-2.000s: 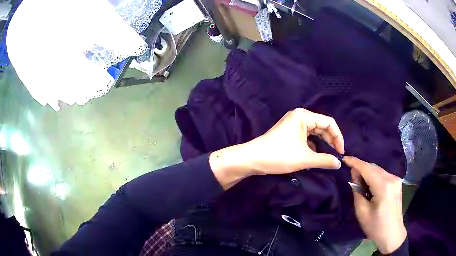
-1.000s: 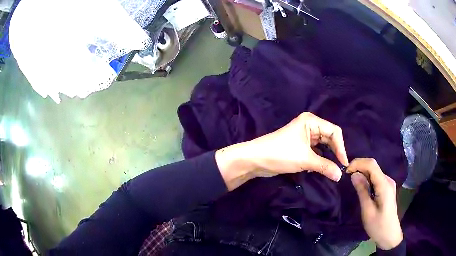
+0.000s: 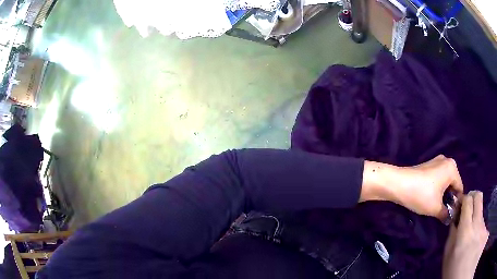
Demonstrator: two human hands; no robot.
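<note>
A dark purple-black garment (image 3: pixel 349 109) lies heaped over my lap at the right. My left hand (image 3: pixel 417 185) is closed at the fingertips on a fold of it. My right hand (image 3: pixel 468 234) is close beside the left fingertips, near the right edge of the picture. A small shiny metal glint shows between the two hands; I cannot tell whether it is a needle or snips. A small white label (image 3: pixel 381 251) shows on the dark cloth below the hands. Any thread at the fingertips is too small to see.
Green floor (image 3: pixel 180 109) spreads at the left and centre. White lace-edged cloth (image 3: pixel 174 19) hangs at the top. A cardboard box (image 3: pixel 30 80), dark cloth (image 3: pixel 20 180) and a wooden rack (image 3: pixel 41 252) stand at the far left. A thread spool (image 3: pixel 345 19) and a blue container (image 3: pixel 438 7) are at the top right.
The view has swung left, so hands and garment now sit farther right. The hands have drawn closer together, with the right hand beside the left fingertips.
</note>
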